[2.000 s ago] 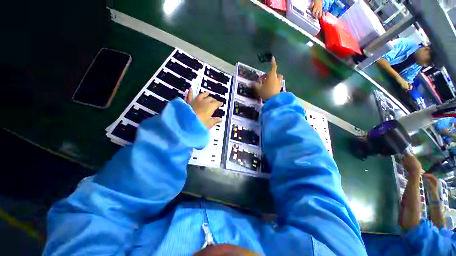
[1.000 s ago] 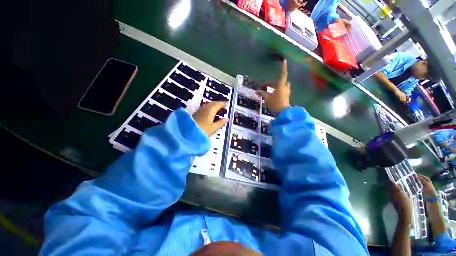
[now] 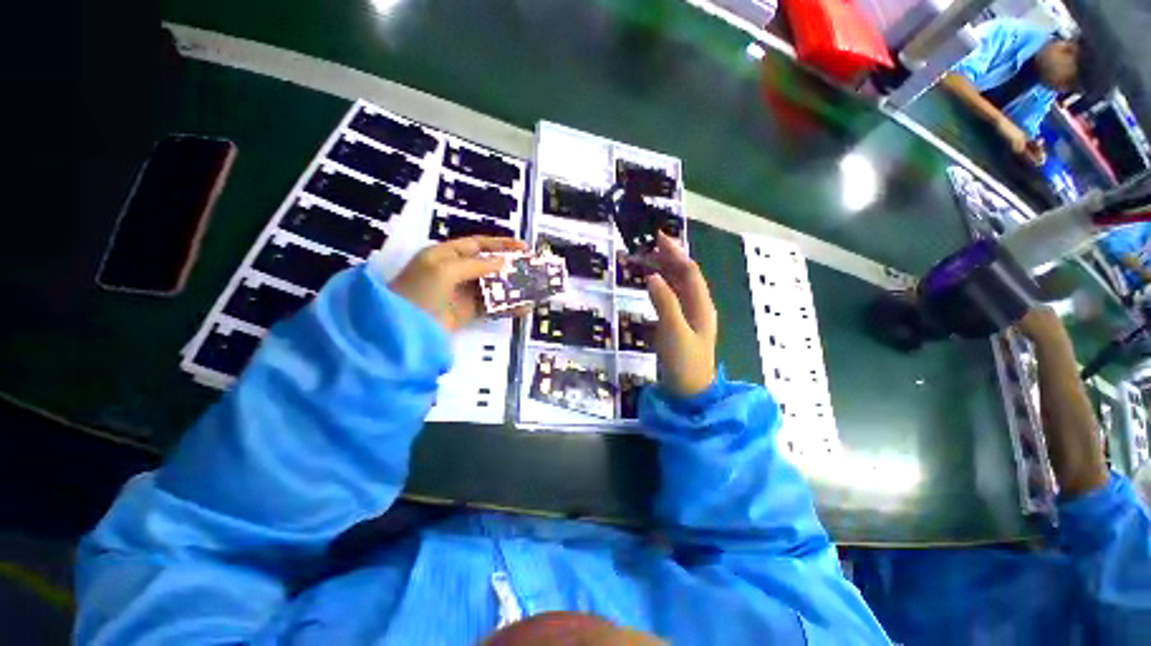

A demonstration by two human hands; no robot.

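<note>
My left hand (image 3: 452, 280) holds a small circuit board (image 3: 523, 283) with light and copper patches, above the gap between a sticker sheet and the tray. My right hand (image 3: 683, 311) has a black sticker (image 3: 632, 218) at its fingertips, over the tray's right column. The white component tray (image 3: 571, 154) has two columns of pockets with dark boards in them; the top left pocket shows bare. The sticker sheet (image 3: 468, 384) beside it has black stickers in its upper part and small dark specks lower down. My left hand hides part of it.
A stack of sticker sheets (image 3: 307, 222) and a smartphone (image 3: 167, 215) lie at left. An empty liner (image 3: 791, 341) lies right of the tray. A dark round lamp-like head (image 3: 972, 293) is at right. Red bag (image 3: 837, 35), a coworker and another person's arm are beyond.
My left hand has come off the sticker sheet and now holds a board. My right hand has moved down and towards me, with a black sticker now visible at its fingertips. The tray's top left pocket is now bare.
</note>
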